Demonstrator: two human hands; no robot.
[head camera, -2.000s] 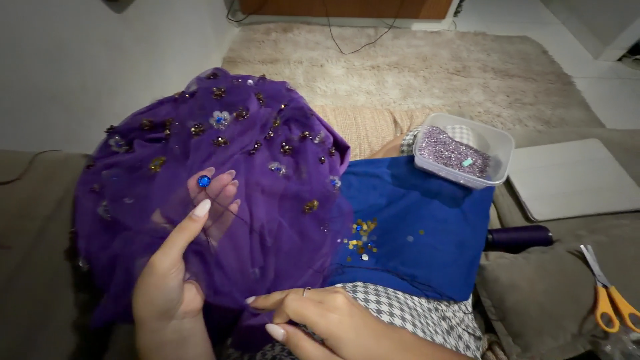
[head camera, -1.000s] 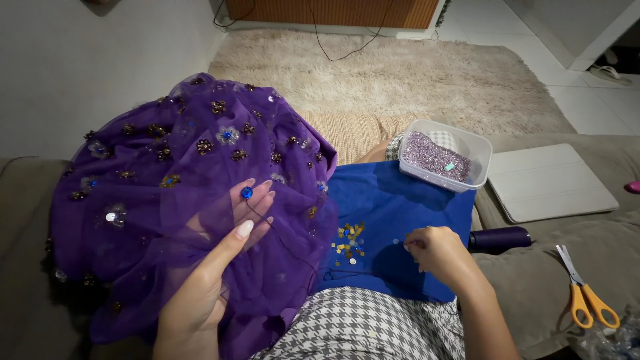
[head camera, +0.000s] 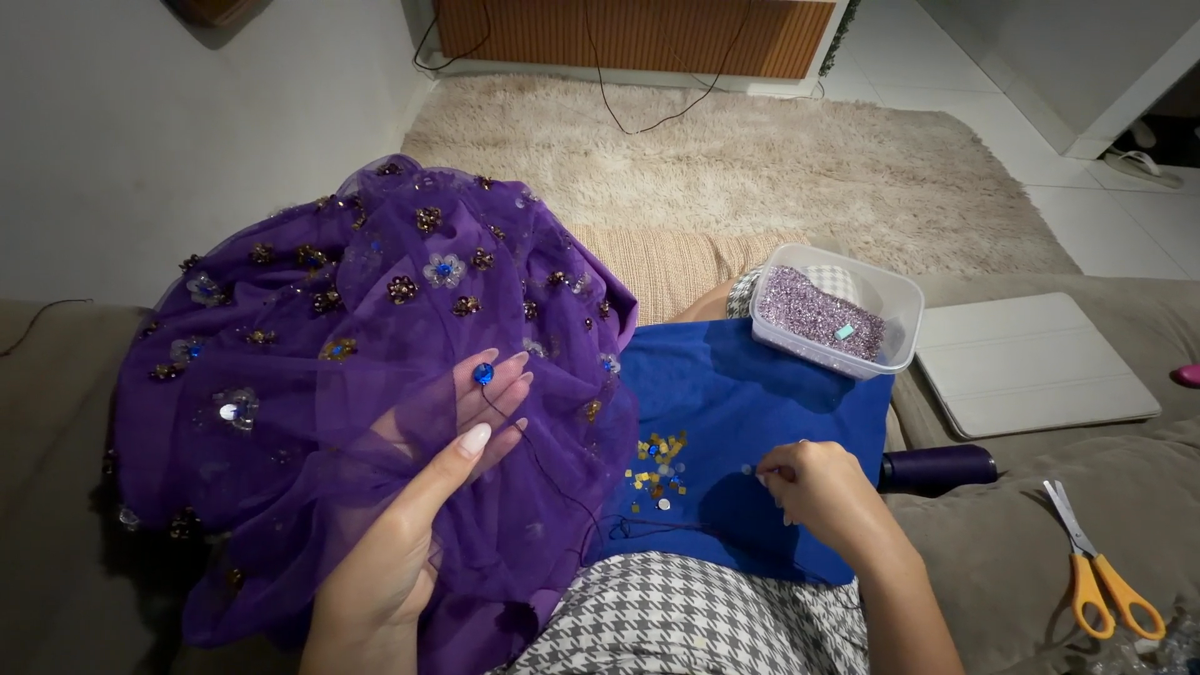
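Purple tulle fabric (head camera: 375, 450) with beaded and sequined flowers spreads at the left. My left hand (head camera: 436, 469) holds the tulle, fingers beneath it and thumb on top, beside a round blue gem (head camera: 483, 374). Dark thread (head camera: 553, 483) runs from the gem down toward a blue cloth (head camera: 712, 403) on my lap. Gold and clear sequins (head camera: 659, 464) lie in a small pile on that cloth. My right hand (head camera: 797, 483) is right of the pile with fingertips pinched together at a clear sequin (head camera: 747, 469); a needle cannot be made out.
A clear plastic container (head camera: 900, 328) of lilac beads rests on the cloth's far right corner. Right of it lie a pale tablet case (head camera: 1041, 361), a dark purple cylinder (head camera: 940, 467) and orange-handled scissors (head camera: 1092, 562) on the sofa. A shaggy rug (head camera: 731, 169) covers floor ahead.
My right hand has moved right, from near the lower edge of the tulle to the blue cloth beside the sequins. My left hand keeps its hold by the blue gem.
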